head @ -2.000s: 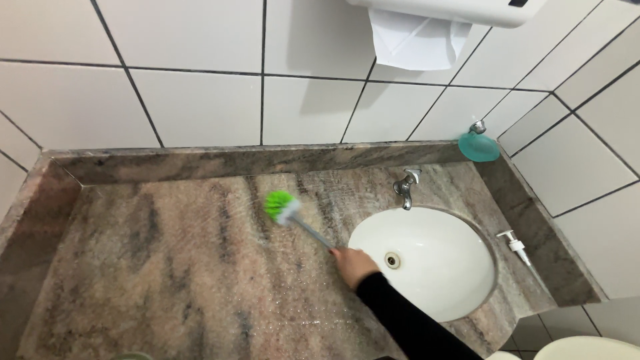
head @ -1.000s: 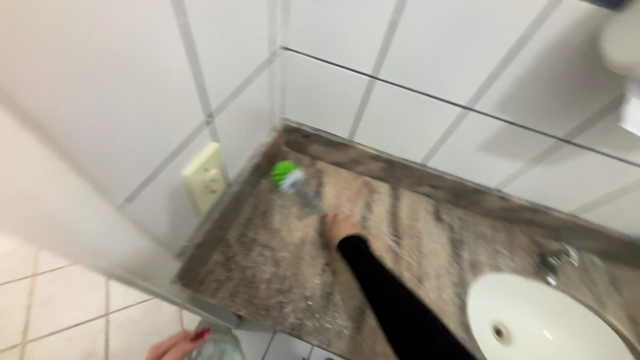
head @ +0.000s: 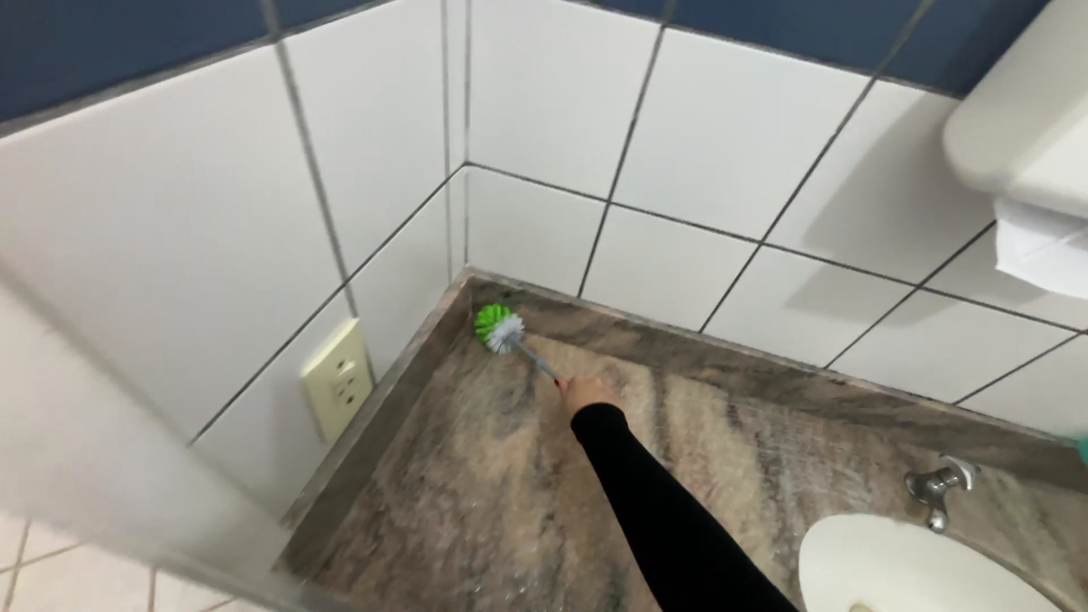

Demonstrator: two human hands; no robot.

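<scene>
My right hand [head: 588, 395], at the end of a black sleeve, grips the grey handle of a round-headed brush [head: 500, 329]. Green and white bristles cover the head, which is at the back left corner of the stone countertop [head: 510, 459], close against the raised stone edging. The countertop is brown and grey with a wet-looking sheen in places. My left hand is outside the view.
A white oval sink basin [head: 901, 561] with a metal tap [head: 939, 489] lies at the lower right. A cream power outlet [head: 338, 380] is on the left tiled wall. A white paper towel dispenser [head: 1020, 119] hangs at the upper right.
The brush has moved from the middle of the countertop near the sink to its back left corner. My left hand, at the bottom edge one second ago, has left the view, which has swung left.
</scene>
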